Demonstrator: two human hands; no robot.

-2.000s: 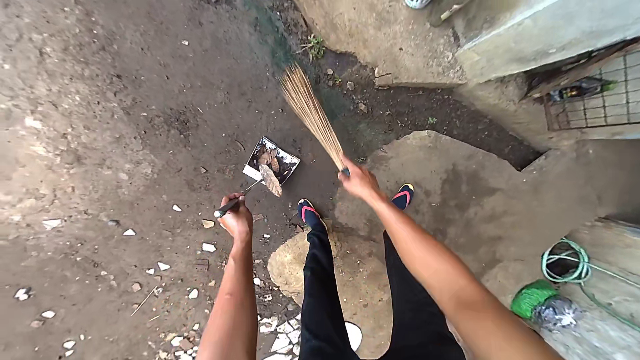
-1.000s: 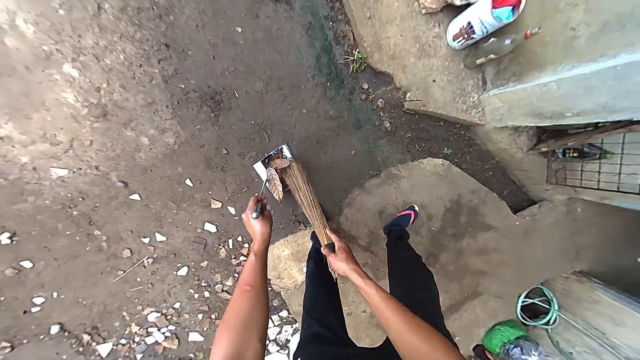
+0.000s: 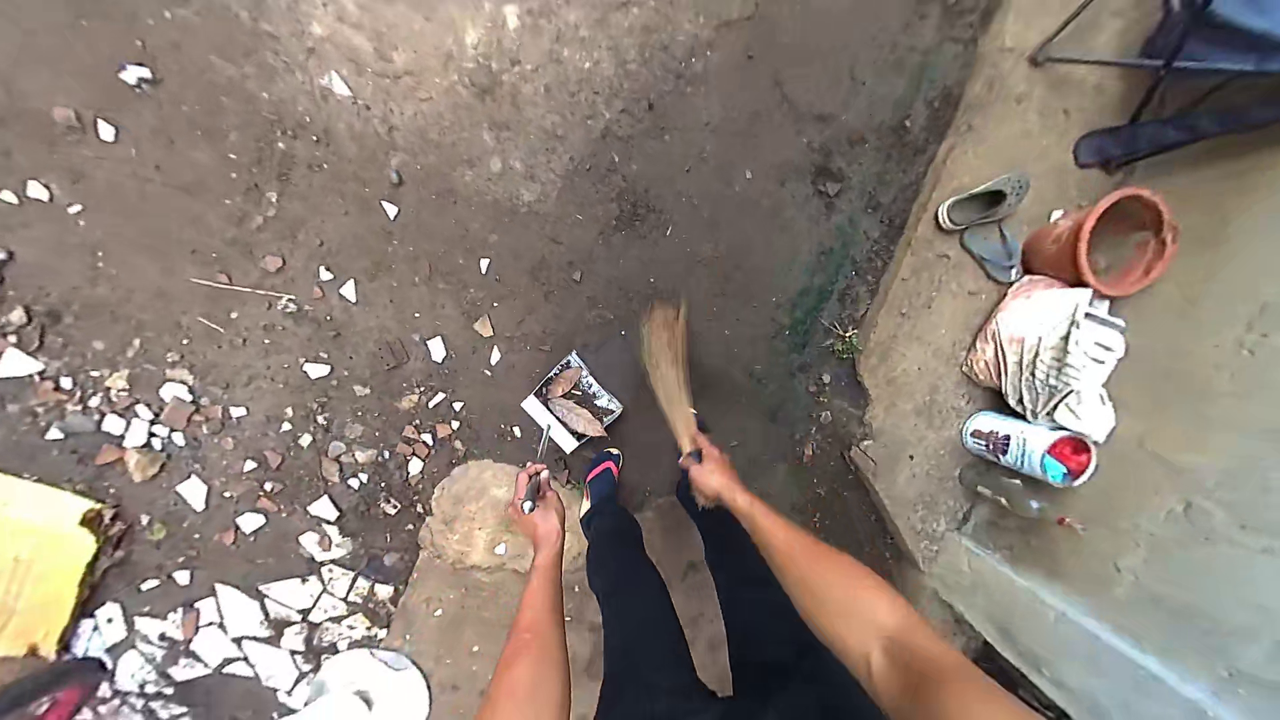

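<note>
My left hand [image 3: 538, 505] is closed around the dark handle of a small metal dustpan [image 3: 574, 403], low over the dirt ground in front of my left foot. Dry brown leaves [image 3: 576, 416] lie in the pan, one reaching over its edge. My right hand [image 3: 712, 474] grips the bound end of a broom of thin straw-like bristles [image 3: 667, 365]. The bristles point away from me, to the right of the dustpan and apart from it, slightly blurred. Whether their tips touch the ground I cannot tell.
Broken white tile pieces [image 3: 240, 610] and stones litter the left, near a yellow block [image 3: 40, 560]. On the raised concrete edge at right are a terracotta pot [image 3: 1128, 242], a shoe [image 3: 984, 201], a flip-flop [image 3: 992, 250], a crumpled cloth [image 3: 1045, 350] and a printed container [image 3: 1028, 450]. A flat rock [image 3: 490, 520] lies near my feet.
The broom, over the dustpan's edge one second ago, is now to its right and apart from it. Both hands still hold their tools. The view has swung.
</note>
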